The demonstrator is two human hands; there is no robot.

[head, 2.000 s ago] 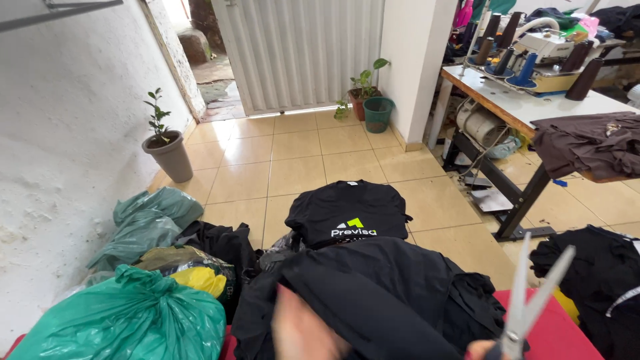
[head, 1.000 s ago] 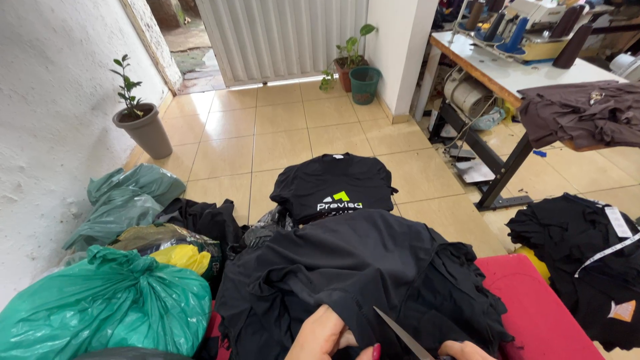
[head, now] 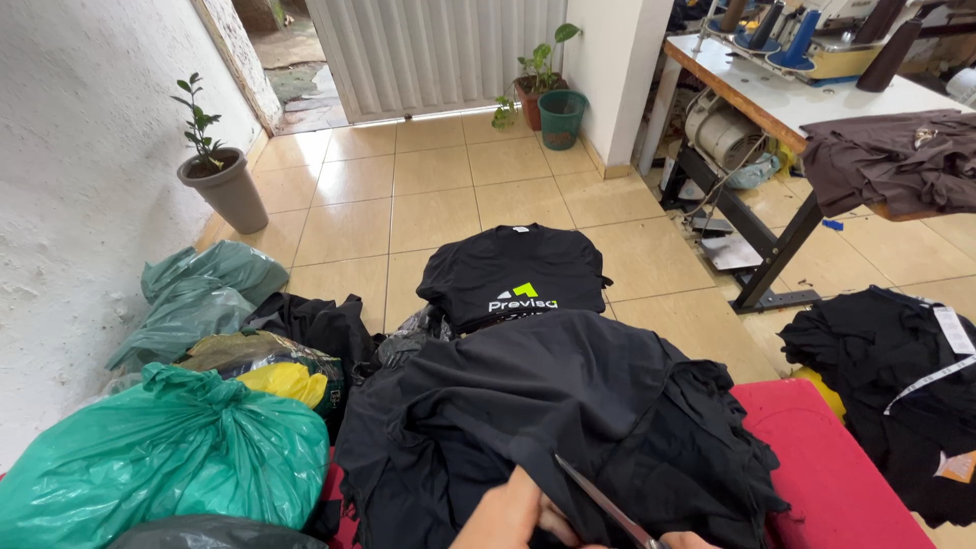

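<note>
Black fabric [head: 534, 381] lies heaped over the red padded surface in front of me. At the bottom centre my left hand [head: 512, 512] grips a fold of it between thumb and fingers. Just right of that, my right hand [head: 685, 540], mostly cut off by the lower edge, holds metal scissors [head: 602, 499]. Their blade points up and left and lies along the held fold; whether the blades are apart is unclear. Beyond the heap rests a folded black T-shirt [head: 518, 267] with a green and white print.
Tied green plastic bag [head: 175, 457] and a yellow bag [head: 286, 383] sit left. Red padded surface [head: 823, 457] shows at right, beside black garments with a measuring tape [head: 926, 377]. A sewing machine table [head: 762, 88] stands upper right; a potted plant [head: 229, 187] is near the left wall.
Two seconds ago the scissors were raised at the right with blades apart; now they are down at the cloth. My left hand, earlier blurred over the heap, now grips a fold.
</note>
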